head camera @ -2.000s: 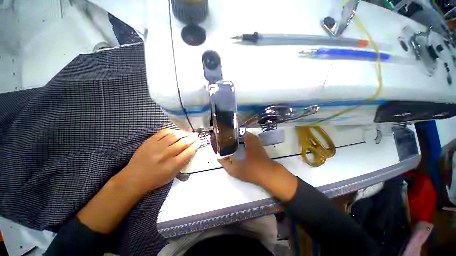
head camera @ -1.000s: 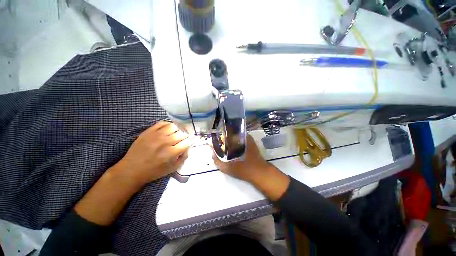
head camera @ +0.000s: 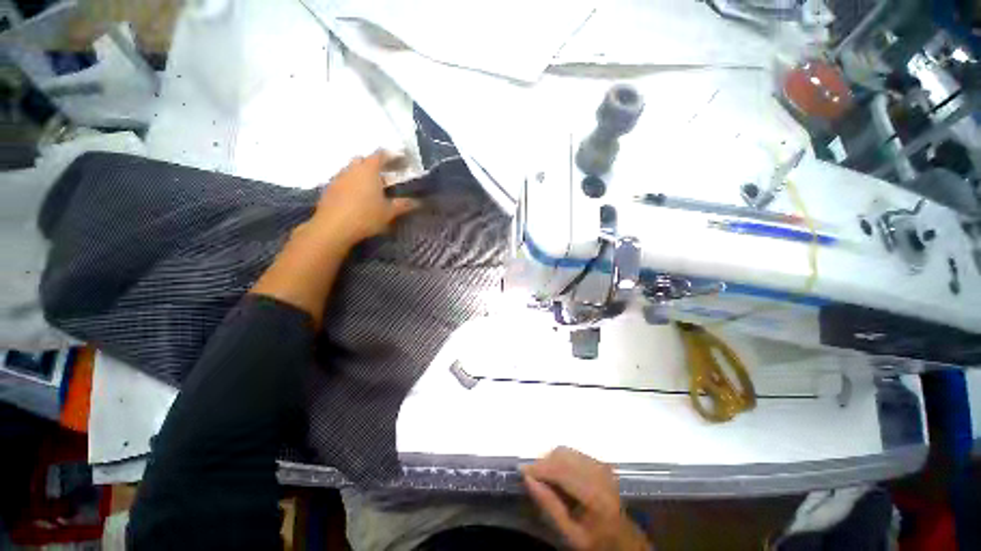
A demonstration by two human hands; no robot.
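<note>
The dark checked cloth (head camera: 226,231) lies left of the sewing machine head (head camera: 688,237) and hangs over the table's front edge. My left hand (head camera: 364,199) is on the cloth's far edge, with a dark fold of it between thumb and fingers. A small white piece shows at the fingertips. My right hand (head camera: 576,493) is at the table's front edge, its fingers bent over the grey tape strip (head camera: 463,477); whether it holds anything cannot be told. The presser foot area (head camera: 549,305) shows near the cloth's right edge, with no hand beside it.
Scissors with yellow handles (head camera: 719,377) lie under the machine arm. A blue pen (head camera: 769,230) and a grey pen (head camera: 715,207) lie on the head. White sheets (head camera: 463,48) lie behind and left. An orange-red thread cone (head camera: 818,89) stands behind the machine.
Both hands have left the needle area: the left went to the cloth's far edge, the right to the table's front edge. The cloth's far edge is gathered up. The view has shifted and shows more of the table.
</note>
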